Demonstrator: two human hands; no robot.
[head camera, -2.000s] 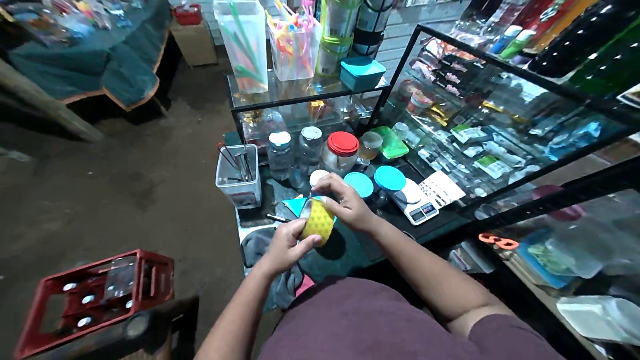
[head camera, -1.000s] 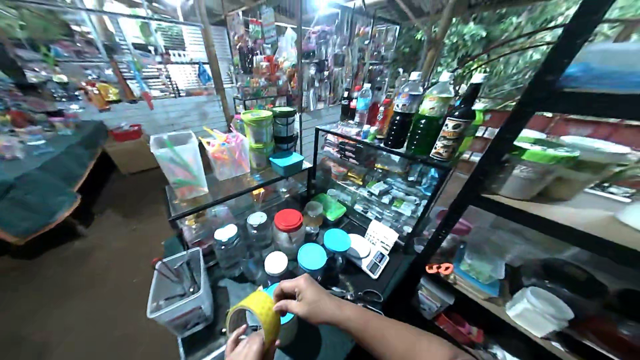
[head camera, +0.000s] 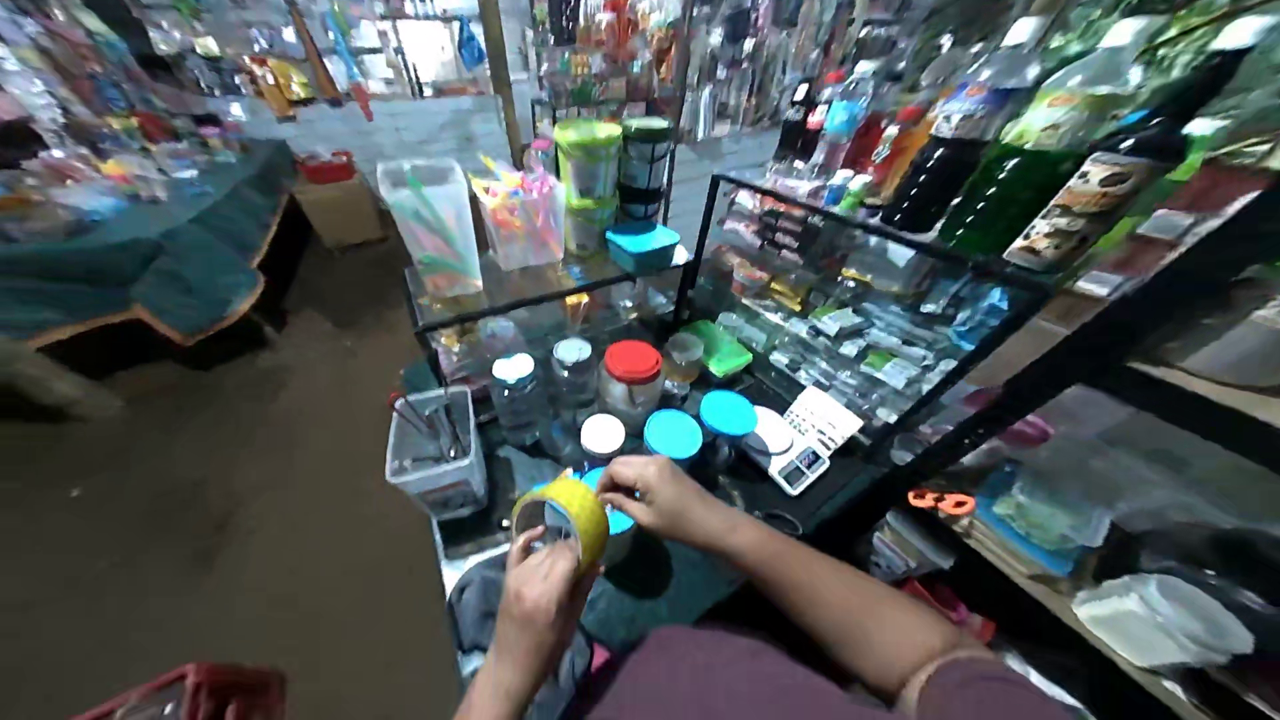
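Observation:
A roll of yellow adhesive tape (head camera: 583, 515) is held up over the near part of the counter. My left hand (head camera: 545, 590) grips it from below, with fingers inside the ring. At its upper right edge is my right hand (head camera: 655, 495), thumb and fingertips pinched together close to the tape; whether they hold the tape's end cannot be told. Just behind and below the roll are a jar with a blue lid (head camera: 612, 500) and one with a white lid (head camera: 602, 435). Further blue-lidded jars (head camera: 673, 434) stand beyond my right hand.
A clear plastic bin with tools (head camera: 437, 470) stands left. A red-lidded jar (head camera: 632, 362) and a white digital scale (head camera: 795, 460) are farther back, before the glass display case (head camera: 830, 300). Orange-handled scissors (head camera: 941, 502) lie on the right shelf. A red crate (head camera: 200, 690) is lower left.
The view has swung strongly up and partly back down. The tape roll, earlier held with its yellow side toward the camera, is now turned so its ring opening shows. Both hands stay at it.

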